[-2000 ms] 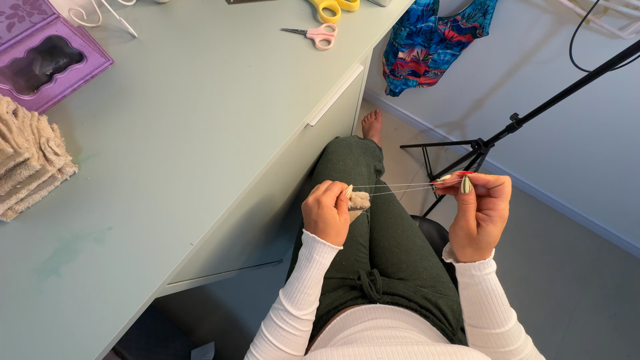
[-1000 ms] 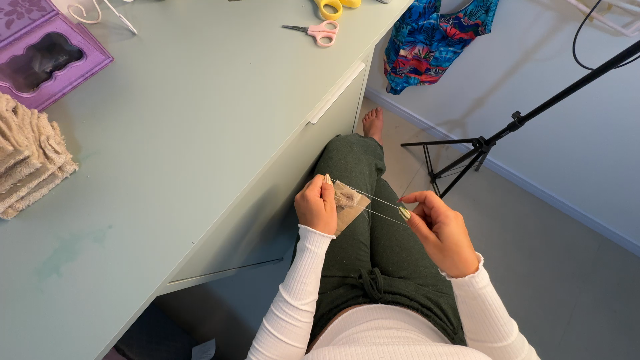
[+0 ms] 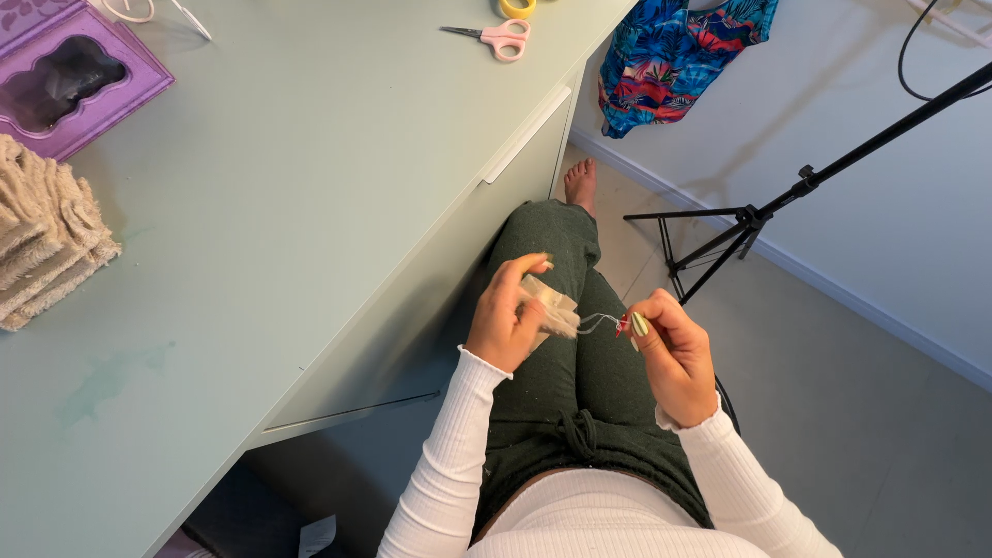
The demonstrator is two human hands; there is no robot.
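Above my lap, my left hand (image 3: 508,314) holds a small beige piece of fabric (image 3: 552,307), slightly blurred, between thumb and fingers. From its right edge a white thread (image 3: 595,318) runs slack and curved to my right hand (image 3: 676,353), whose thumb and forefinger pinch the thread's end. A strand or tip of something small and red shows at those fingertips; what it is I cannot tell. A stack of folded beige plush fabric (image 3: 50,232) lies at the table's left edge.
Pink-handled scissors (image 3: 504,37) and a yellow ring-shaped handle (image 3: 518,8) lie on the pale green table (image 3: 256,209). At upper left stands a purple case (image 3: 132,77). A black tripod (image 3: 750,218) is on the floor to the right, near hanging patterned swimwear (image 3: 666,62).
The thread, drawn straight between my hands in both earlier frames, now hangs slack and shorter. My hands are nearer each other than two seconds ago, and the left fingers have spread somewhat.
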